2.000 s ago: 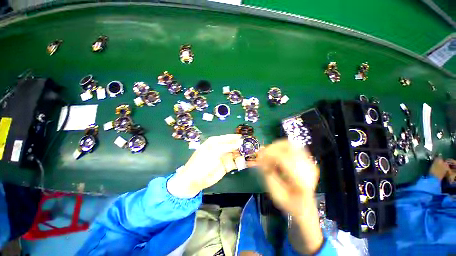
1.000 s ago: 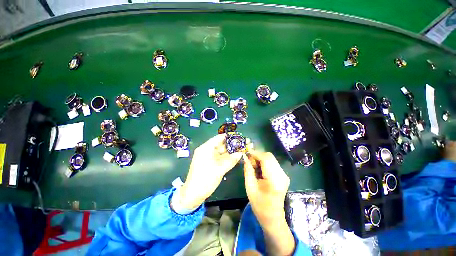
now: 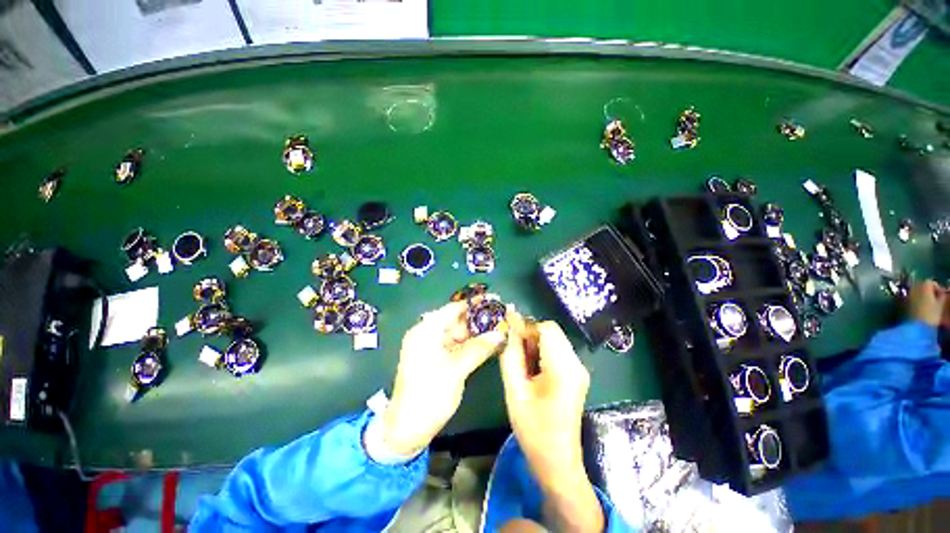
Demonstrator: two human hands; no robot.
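My left hand (image 3: 429, 366) holds a round dark watch housing assembly (image 3: 485, 315) with copper and gold glints between thumb and fingers, above the green surface. A brown-gold disc (image 3: 468, 294) shows at its far side. My right hand (image 3: 544, 377) is bent close to the unit's right edge, its fingertips pinched together. A thin dark thing shows in the right hand, too small to name surely; it may be tweezers. The shallow black parts box (image 3: 638, 273) with small white parts (image 3: 579, 281) lies right of my hands.
Many watch units with white tabs (image 3: 336, 289) lie on the green surface (image 3: 469, 156). A tall black compartment tray (image 3: 667, 344) with ringed cases stands right, beside plastic bags (image 3: 635, 442). A black equipment box (image 3: 36, 338) and paper slip (image 3: 127, 315) are left. Another person's sleeve (image 3: 885, 390) is right.
Two seconds ago my right hand was blurred beside the unit; it is now at the unit's edge with fingertips together. My left hand keeps its hold. The whole view has shifted.
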